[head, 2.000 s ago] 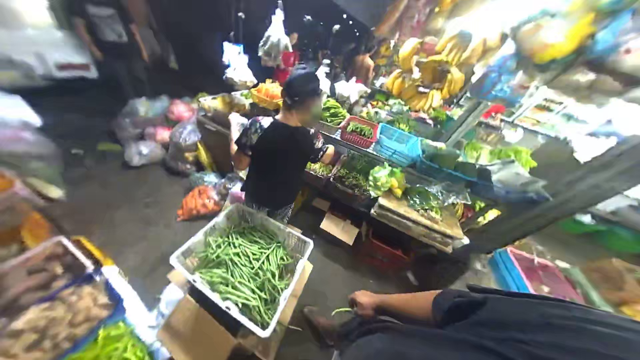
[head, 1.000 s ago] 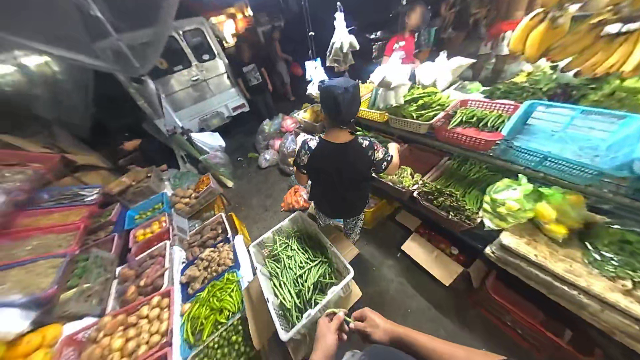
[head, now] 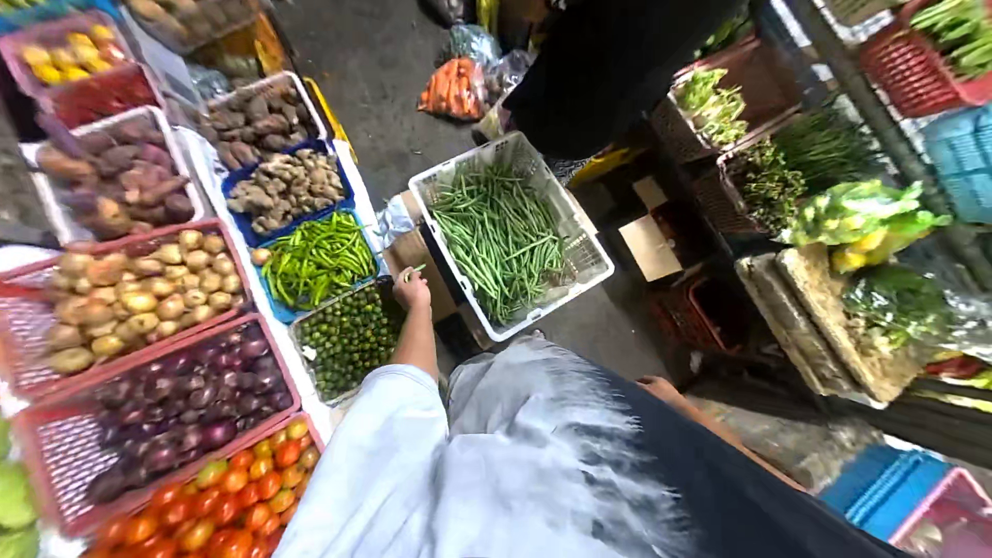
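My left hand point(head: 411, 288) is closed around a short green bean piece point(head: 415, 272), whose end sticks out past the fingers. The hand is beside the crate of small green citrus fruits point(head: 345, 341) and left of a white plastic crate point(head: 513, 332). Long green beans point(head: 500, 240) lie loose inside that white crate, which rests at a tilt over cardboard. My right hand point(head: 657, 387) hangs low at my right side, partly behind my dark clothing; its fingers are largely hidden, and whether it holds anything does not show.
At left stand crates of green chillies point(head: 318, 260), ginger point(head: 287, 190), onions point(head: 147, 298), red onions point(head: 194, 395) and tomatoes point(head: 225, 496). A person in black point(head: 612, 70) is just beyond the bean crate. Bagged carrots point(head: 453, 89) lie on the ground. A foam slab point(head: 845, 325) and vegetable crates line the right.
My hands were together near the bean crate a second ago; now they are apart, the left by the citrus crate and the right at my side. The view has tilted down.
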